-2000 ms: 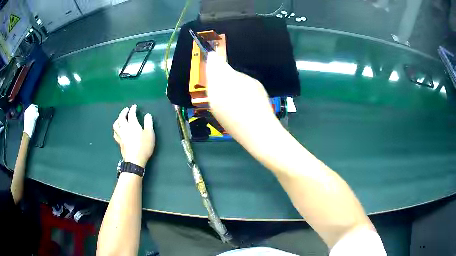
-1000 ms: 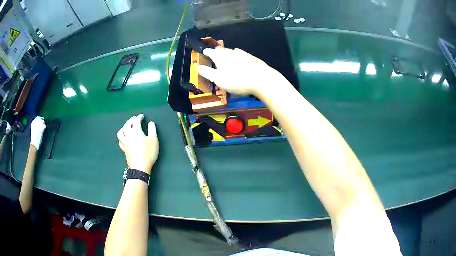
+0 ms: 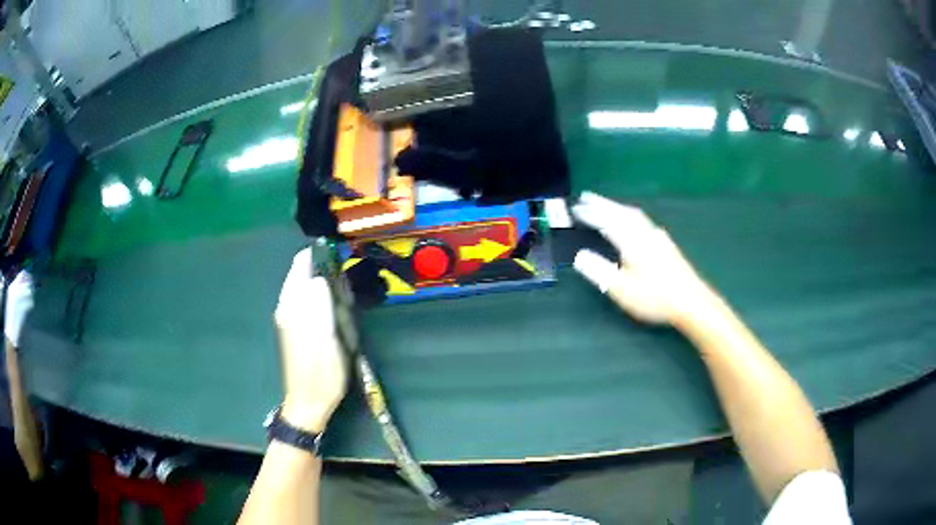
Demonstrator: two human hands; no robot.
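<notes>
The bench press has an orange fixture (image 3: 361, 164) on a black pad (image 3: 513, 123), with a grey metal press head (image 3: 419, 80) over the back of the pad. Its blue front panel carries a round red button (image 3: 432, 260) and yellow arrows. My left hand (image 3: 311, 333) is at the press's left front corner, beside the wrapped cable (image 3: 382, 410); its fingertips are blurred. My right hand (image 3: 636, 261) is at the right front corner, fingers apart, holding nothing. Whether a phone frame lies in the orange fixture is too blurred to tell.
One phone frame (image 3: 170, 172) lies on the green surface (image 3: 616, 379) at the left, another (image 3: 757, 111) at the back right, and a third (image 3: 78, 297) at the far left near another person's white-gloved hand (image 3: 18, 308). A blue device (image 3: 56, 195) stands at the left edge.
My right hand has left the orange fixture and moved to the press's right corner. My left hand has moved right to its left corner. The grey press head shows farther forward over the pad.
</notes>
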